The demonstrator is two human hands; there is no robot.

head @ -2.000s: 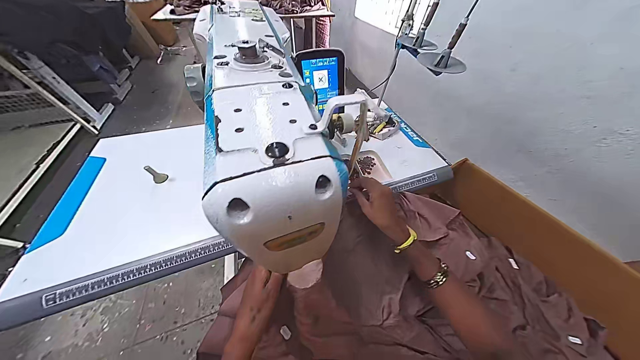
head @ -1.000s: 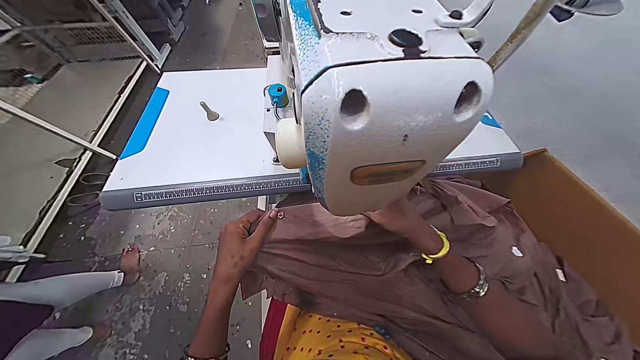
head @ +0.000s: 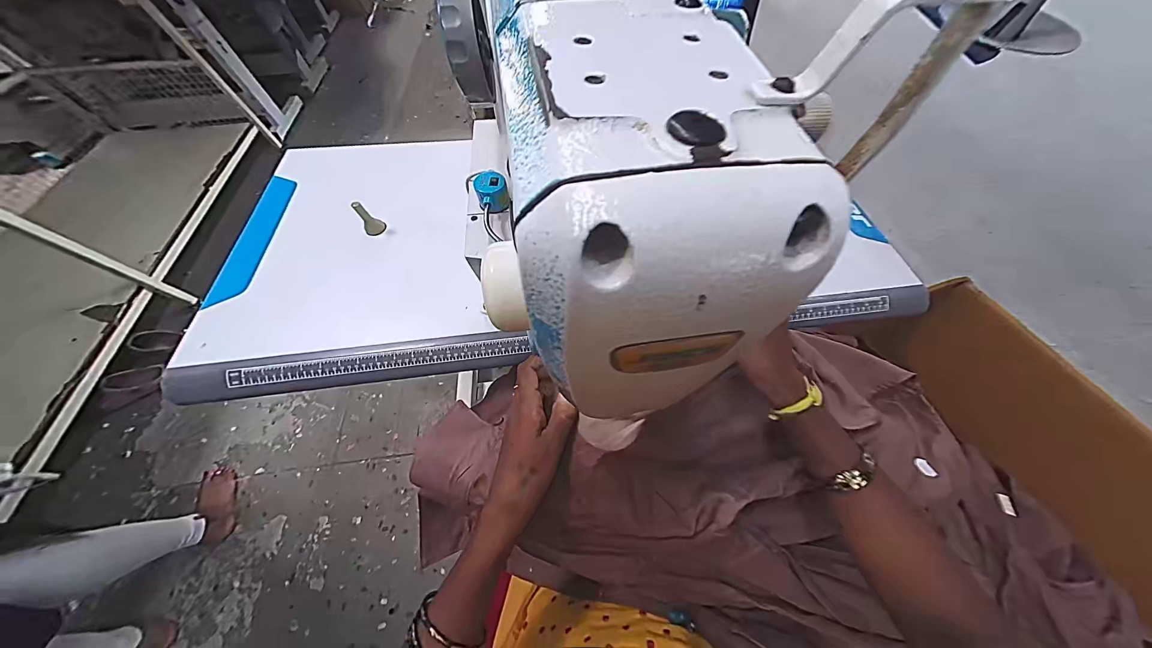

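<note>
The white and blue head of an industrial sewing machine (head: 675,270) fills the middle of the view. Brown fabric (head: 666,504) hangs below it and spreads over the lap and to the right. My left hand (head: 531,432) grips the fabric at the machine's left underside, fingertips partly behind the casing. My right hand (head: 772,360), below a yellow band, reaches under the machine's right side beside the fabric; its fingers are hidden by the casing. The needle area cannot be seen.
The white machine table (head: 387,270) has a ruler along its front edge and a small greenish tool (head: 369,220) on top. A cardboard box (head: 1035,387) stands at the right. At the lower left are another person's leg and foot (head: 218,504).
My left hand has moved from the fabric's left edge, out in front of the table, to close under the machine head. The view swung markedly after the oldest frame.
</note>
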